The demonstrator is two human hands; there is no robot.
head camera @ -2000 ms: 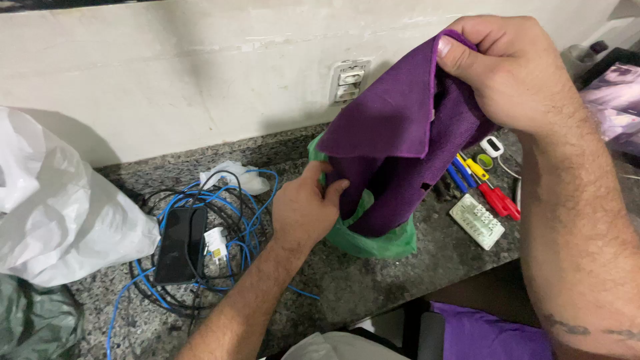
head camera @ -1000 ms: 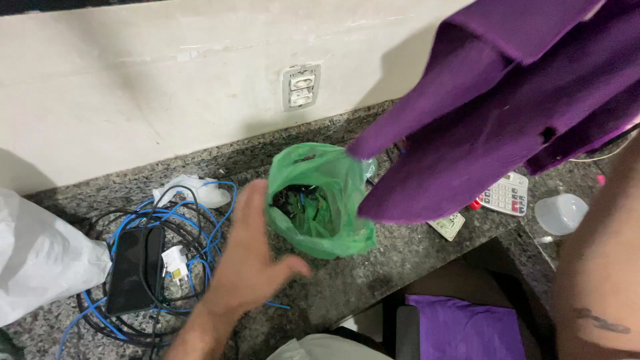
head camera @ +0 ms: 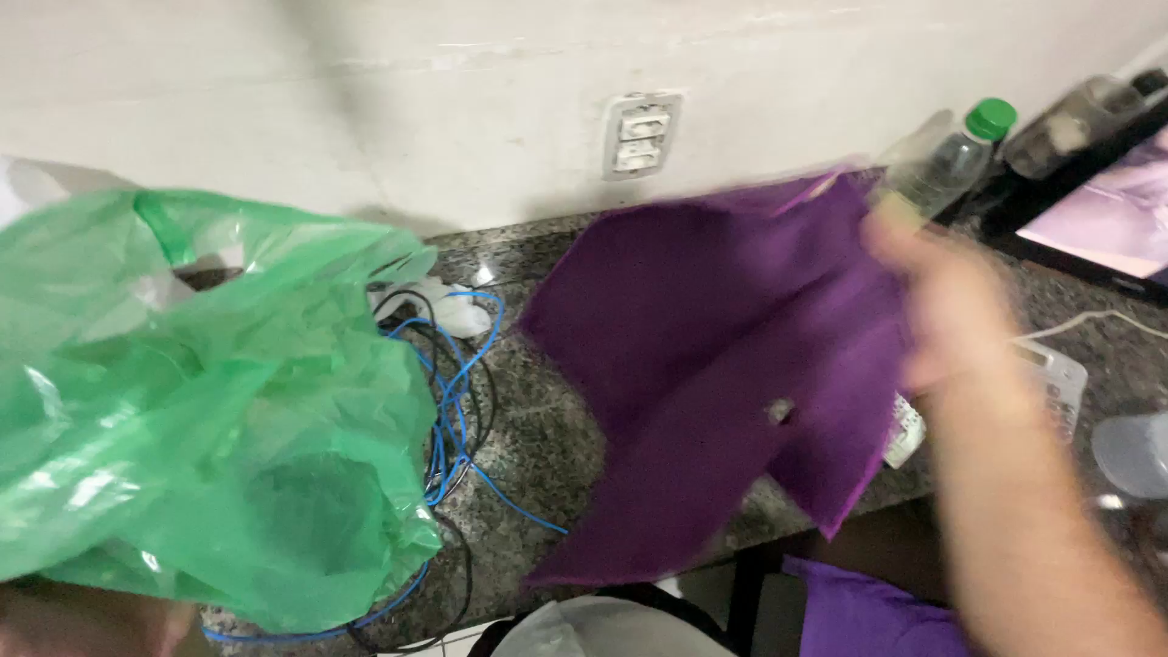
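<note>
My right hand (head camera: 931,292), blurred, is at the right edge of a purple cloth (head camera: 712,338) spread over the granite counter; its fingers are partly hidden, so its grip is unclear. The cloth has a small hole near its lower right part. A crumpled green plastic bag (head camera: 228,401) fills the left side, raised in front of the counter. Only a blurred part of my left hand (head camera: 100,620) shows at the bottom left, under the bag; its fingers are hidden.
Blue and black cables (head camera: 447,392) lie coiled between bag and cloth. A wall socket (head camera: 641,137) is behind. At the right are a green-capped bottle (head camera: 958,160), a screen (head camera: 1113,210), a calculator (head camera: 1054,379) and a translucent cup (head camera: 1136,452). Purple fabric (head camera: 867,611) hangs below the counter's edge.
The green bag has moved from the counter to the left, off its earlier place. The purple cloth, held up at the right a second ago, now lies lower over the counter.
</note>
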